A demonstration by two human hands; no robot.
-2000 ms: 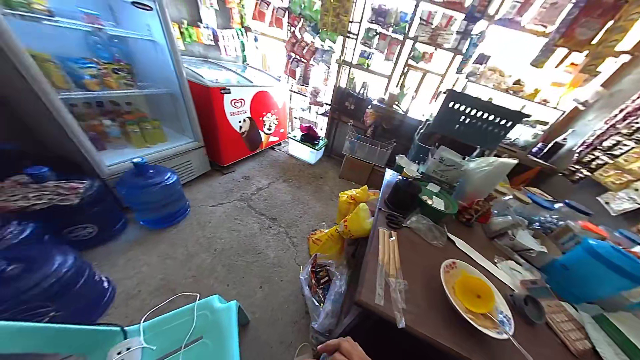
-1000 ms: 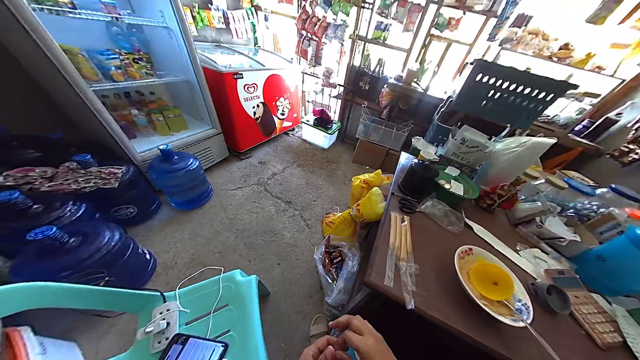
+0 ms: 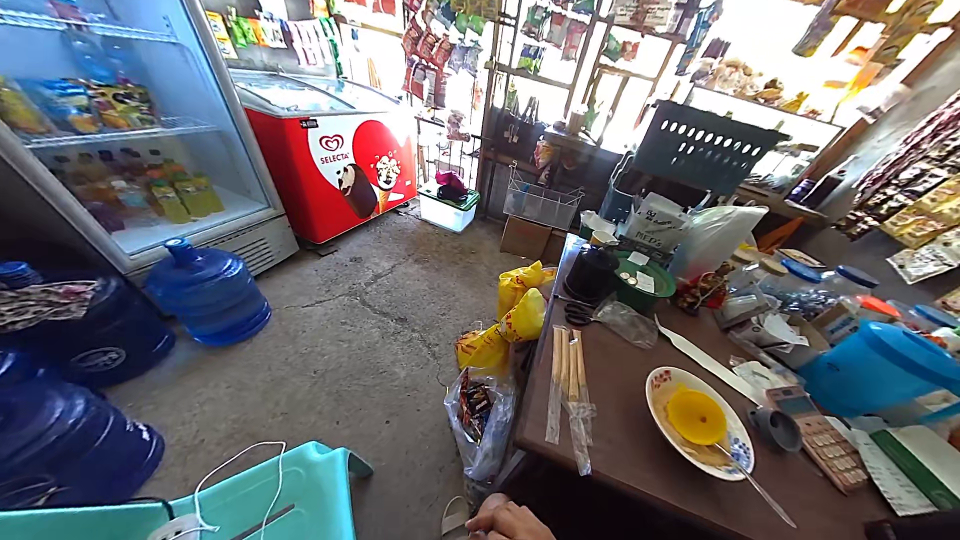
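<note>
One of my hands (image 3: 510, 519), apparently the right, shows at the bottom edge, just below the brown table (image 3: 622, 450). Its fingers are curled, and whether anything lies in them is hidden. My left hand cannot be made out. On the table near it lie long tan sticks in clear plastic wrappers (image 3: 571, 375). Farther right, a floral bowl (image 3: 658, 382) holds a yellow round piece (image 3: 696, 417) and a metal spoon (image 3: 761, 491). Black-handled scissors (image 3: 577, 313) rest beside a clear plastic bag (image 3: 626, 322).
A turquoise plastic chair (image 3: 315, 480) with a white cable stands at lower left. Blue water jugs (image 3: 210, 292) and a red chest freezer (image 3: 337, 172) are beyond. Yellow bags (image 3: 484, 349) and a clear bag of packets (image 3: 480, 424) sit beside the table. A calculator (image 3: 829, 450) lies right.
Two hands were together at the bottom edge a second ago; now only one shows plainly, lower in view. The phone seen on the chair has left the view as the view shifted.
</note>
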